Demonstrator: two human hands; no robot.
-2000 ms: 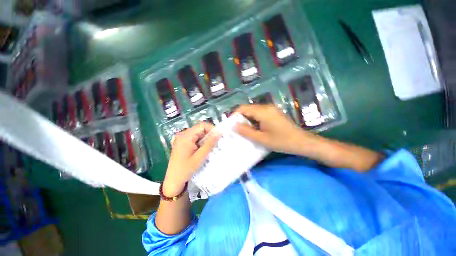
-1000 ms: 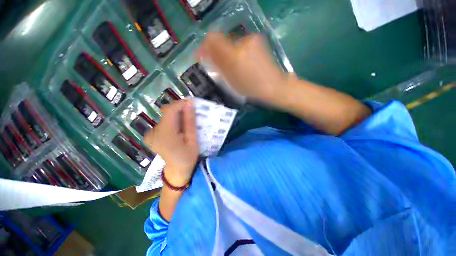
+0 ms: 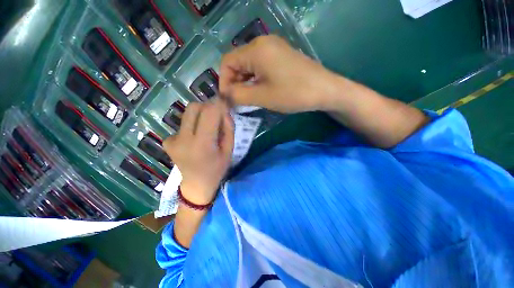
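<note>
My left hand (image 3: 200, 149), with a beaded bracelet at the wrist, grips the printed label strip (image 3: 243, 135), which shows on both sides of the hand. My right hand (image 3: 270, 73) is beside it, its bent fingertips meeting the left fingers at the strip's upper edge. Whether the right fingers pinch a label is hidden. Below the hands lies a clear blister tray (image 3: 186, 52) with black, red-edged phone bodies (image 3: 115, 64). Several show a small white label. The hands partly cover the near row.
A second tray of phones (image 3: 53, 174) is at the left. A long white ribbon (image 3: 62, 228) runs from the left edge towards my left wrist, above a brown cardboard box (image 3: 149, 221). A white sheet (image 3: 424, 5) is at the top right, with clear stacked trays (image 3: 499, 28) beside it.
Over the last second, my right hand has come from over the tray to meet my left hand at the strip. The view has shifted slightly; my left hand keeps the strip.
</note>
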